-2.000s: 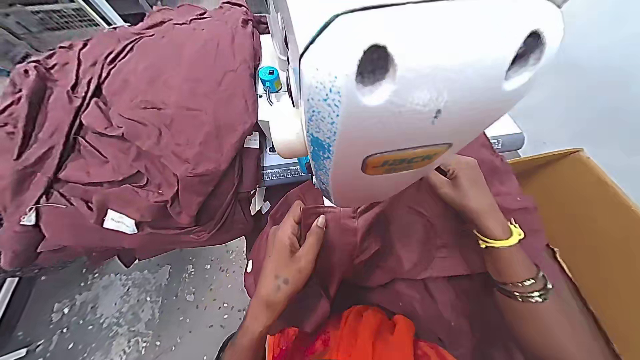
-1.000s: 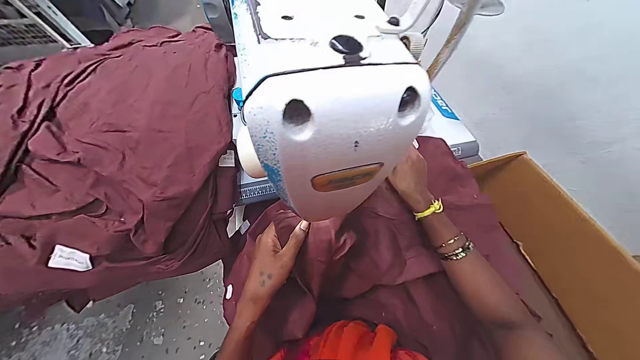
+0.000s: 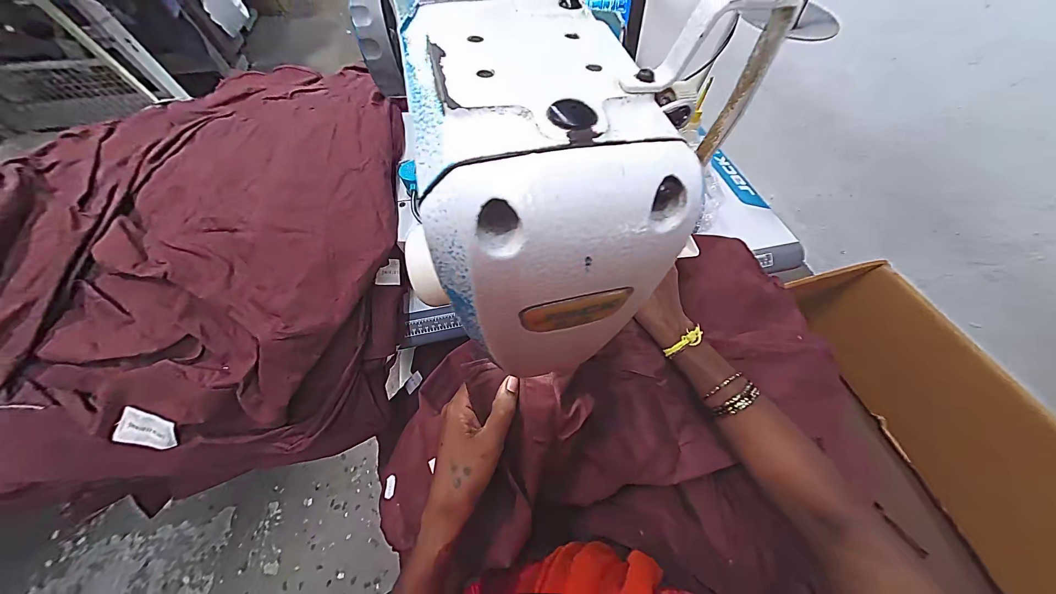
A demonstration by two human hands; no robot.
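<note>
A white Jack sewing machine [image 3: 569,247] fills the middle of the view, its head hiding the needle area. Maroon fabric [image 3: 643,429] lies below and around the head and spreads down over the lap. My left hand [image 3: 474,433] grips a fold of this fabric near the lower edge of the machine head, thumb on top. My right hand [image 3: 664,309], with a yellow band at the wrist, reaches behind the head's right side onto the same fabric; its fingers are mostly hidden.
A big pile of maroon garments [image 3: 247,247] with white labels [image 3: 145,428] stands at the left. An open cardboard box [image 3: 932,371] is at the right. Behind the machine rises a metal rod [image 3: 747,82]. Speckled floor [image 3: 305,520] shows at the lower left.
The view has shifted, showing more of the machine's top. My right hand, visible beside the machine head two seconds ago, is now largely behind it. My left hand stays on the fabric.
</note>
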